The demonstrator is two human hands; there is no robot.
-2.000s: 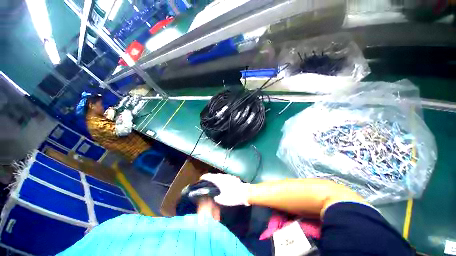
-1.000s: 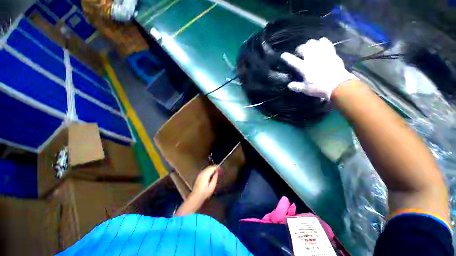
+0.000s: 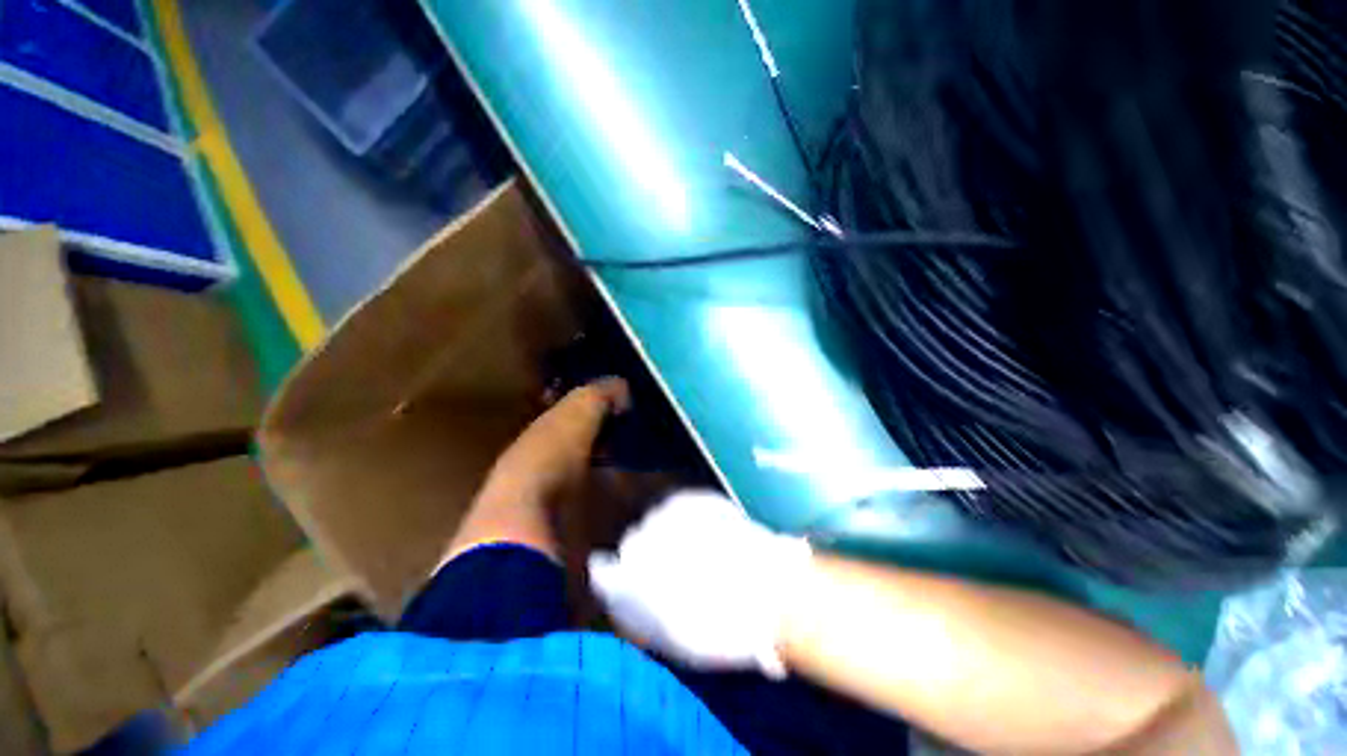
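Observation:
An open cardboard box (image 3: pixel 406 399) stands beside the bench edge at my lap. My bare left hand (image 3: pixel 584 406) reaches down into it, beside dark contents (image 3: pixel 650 421); its fingers are partly hidden in shadow. My gloved right hand (image 3: pixel 694 576) is near the box's near side, by the bench edge. It is blurred, and its fingers and anything in them cannot be made out. A large black cable coil (image 3: pixel 975 340) lies on the green bench (image 3: pixel 650 163), with pale-tipped ends sticking out. One black cable runs from it over the bench edge.
A clear plastic bag (image 3: pixel 1293 665) lies on the bench at the lower right. More cardboard boxes (image 3: pixel 148 547) and blue crates (image 3: pixel 104 141) are at the left. A grey bin (image 3: pixel 347 81) is on the floor beyond the open box.
The view has moved closer to the coil and box. My right hand has left the coil and come down beside the box. My left hand is deeper in the box; the thin strip it held no longer shows.

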